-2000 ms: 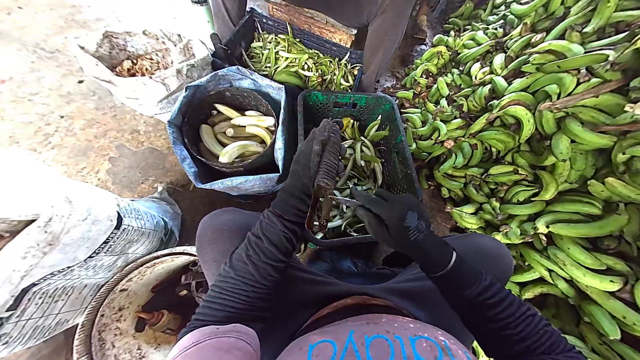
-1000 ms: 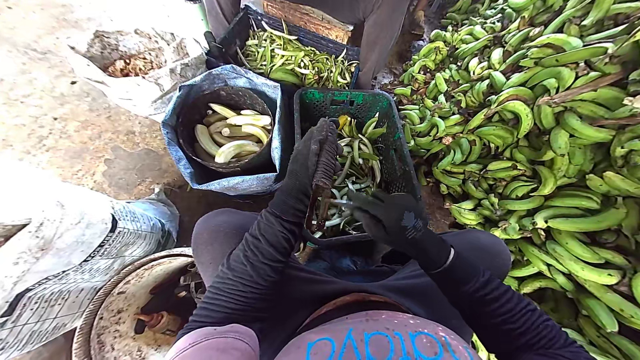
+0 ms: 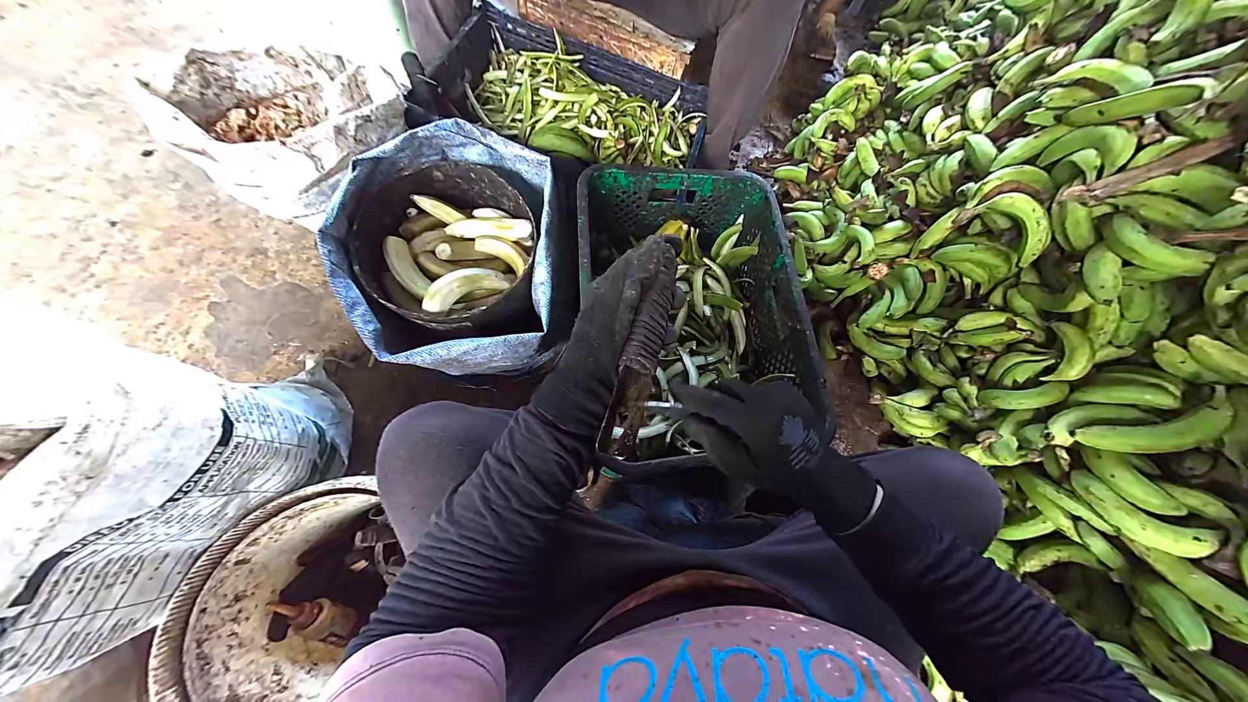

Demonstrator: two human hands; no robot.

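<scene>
My left hand (image 3: 629, 312), in a dark glove, is closed around a long, dirty brown object (image 3: 632, 414) that slants down over the green plastic crate (image 3: 799, 322). I cannot tell what the object is. Just right of its lower part is my right hand (image 3: 746, 429), also gloved, fingers curled toward it. A thin pale shape shows at its blurred fingertips; whether this is a blade or a peel behind is unclear. Green peels (image 3: 707, 312) lie in the crate under and beside both hands.
Peeled plantains or green bananas (image 3: 468, 253) fill a bucket inside a blue woven sack (image 3: 439, 356). Behind is a dark crate of peels (image 3: 585, 107), near a person's legs (image 3: 746, 73). Unpeeled green fruit (image 3: 1072, 292) is heaped right. A round dirty container (image 3: 224, 604) stands lower left.
My right hand has shifted slightly against the brown object, and its fingertips are now blurred. My left hand keeps its hold.
</scene>
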